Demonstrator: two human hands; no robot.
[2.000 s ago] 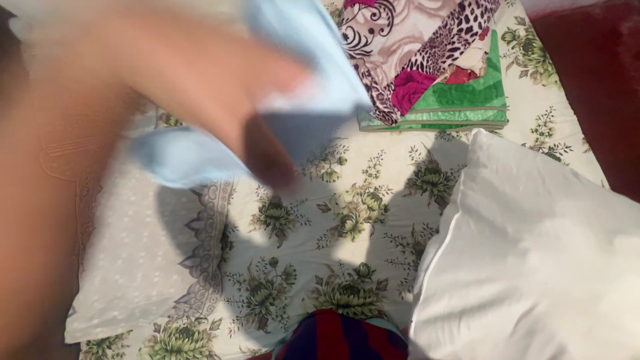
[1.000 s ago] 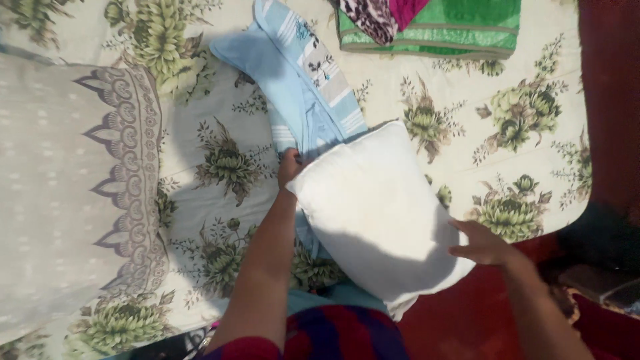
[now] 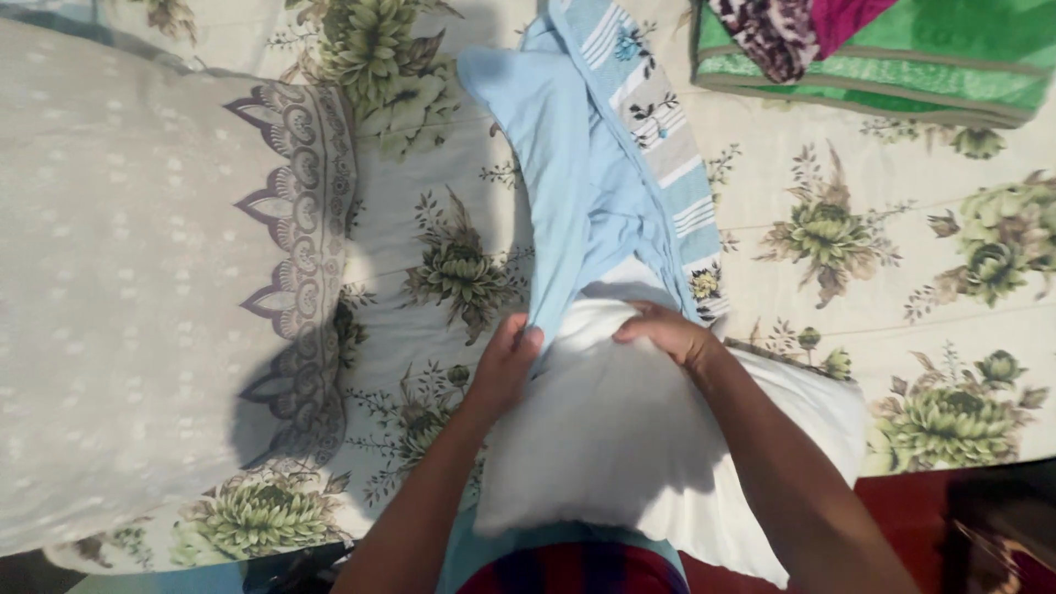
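Observation:
A light-blue pillowcase [image 3: 569, 165] with a striped, flowered outer side lies lengthwise on the bed, its opening toward me. The white pillow [image 3: 610, 445] rests near my lap at the bed's edge, and its far end reaches into the mouth of the case. My left hand [image 3: 505, 363] pinches the left edge of the opening between thumb and fingers. Across the top of the pillow's far end, my right hand [image 3: 668, 334] grips the white fabric, its fingertips partly hidden near the case's mouth.
A large beige pillow [image 3: 165, 272] with a purple lace-pattern border lies on the left. At the upper right sits a folded green blanket [image 3: 907, 74] with leopard-print and magenta cloth [image 3: 775, 33] on it. A flowered bedsheet [image 3: 833, 272] covers the bed; red floor [image 3: 899, 511] shows lower right.
My right hand has moved from the pillow's right side to its far end. The pillow's far end now lies in the case's opening. My left hand now holds the case's edge.

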